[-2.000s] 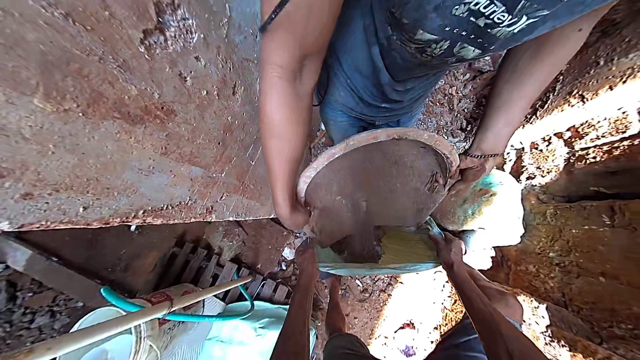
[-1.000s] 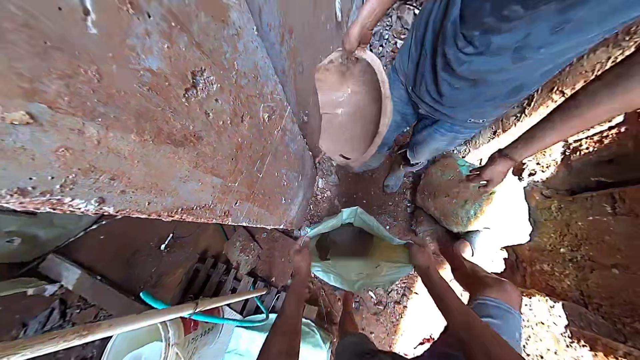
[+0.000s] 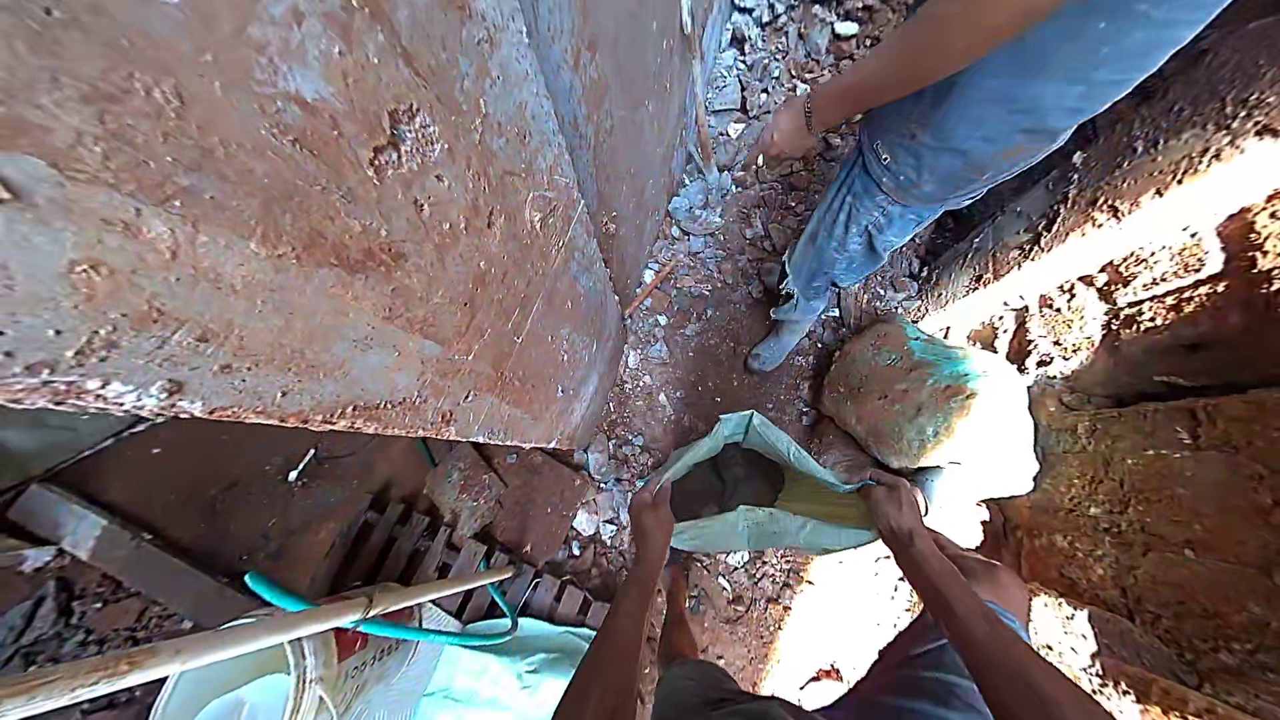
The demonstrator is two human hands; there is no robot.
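A light green woven sack (image 3: 770,530) stands with its mouth spread wide, and dark, mud-like material (image 3: 728,482) lies inside it. My left hand (image 3: 652,508) grips the left end of the rim. At the right end, my right hand (image 3: 893,503) has the rim between thumb and fingers. The inside wall at the right looks yellowish. Right beside my right hand and a little beyond it is a large rounded stone or full sack (image 3: 885,395) with green marks on top.
Another person's hand (image 3: 788,130) reaches down near the rubble (image 3: 725,90); their leg stands ahead. A large concrete block (image 3: 400,250) fills the left. At lower left are a wooden pole (image 3: 250,638), a green hose (image 3: 400,632), a white bucket (image 3: 250,690) and wooden slats (image 3: 430,550).
The other person tipped a basin over the sack, then moved it away; it is now out of view. They have stepped away. Both my hands have kept hold of the rim.
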